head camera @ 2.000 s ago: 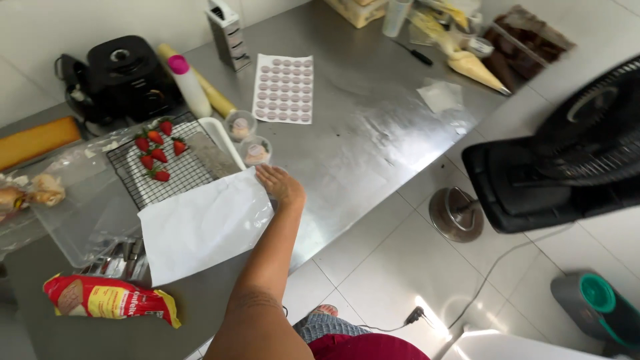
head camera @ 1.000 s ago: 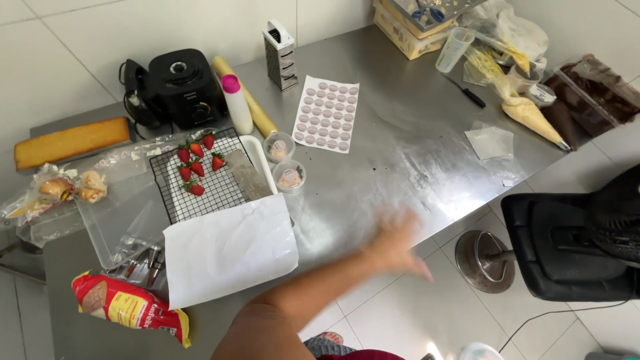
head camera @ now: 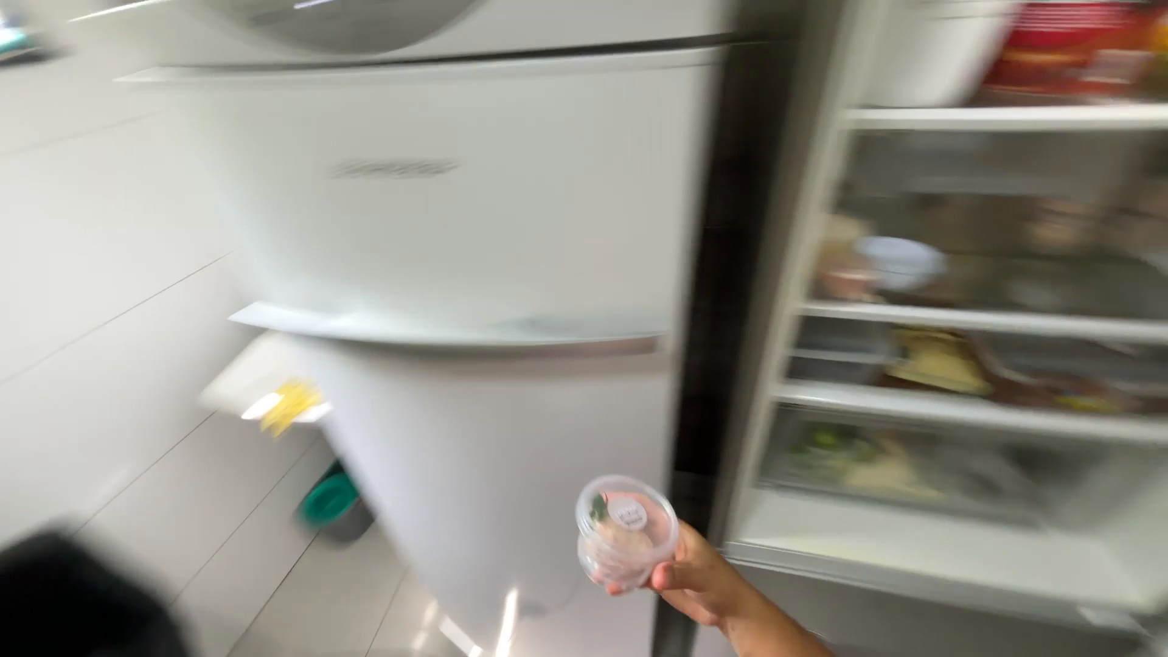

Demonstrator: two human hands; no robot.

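A small clear plastic cup with a lid (head camera: 627,534) is in my right hand (head camera: 680,575), low and right of centre. A round white sticker with writing is on the lid. Something pinkish and a bit of green show through the plastic. My fingers wrap the cup's side and underside, with the thumb toward its right. The cup hangs in front of a white refrigerator (head camera: 493,438), left of an open fridge's lower shelf (head camera: 922,529); I cannot tell whether it touches anything. My left hand is out of view.
Blurred food, packets and a pale blue-white bowl (head camera: 899,263) stand on the open fridge's shelves. A red packet (head camera: 1072,50) is at the top right. Beyond the white refrigerator are a teal-topped bin (head camera: 330,500) and a yellow item (head camera: 290,406). A dark blurred object (head camera: 82,593) lies lower left.
The view has turned from the steel counter to the refrigerators. My left hand, seen over the counter before, is gone from view; my right hand has come in, holding a lidded cup.
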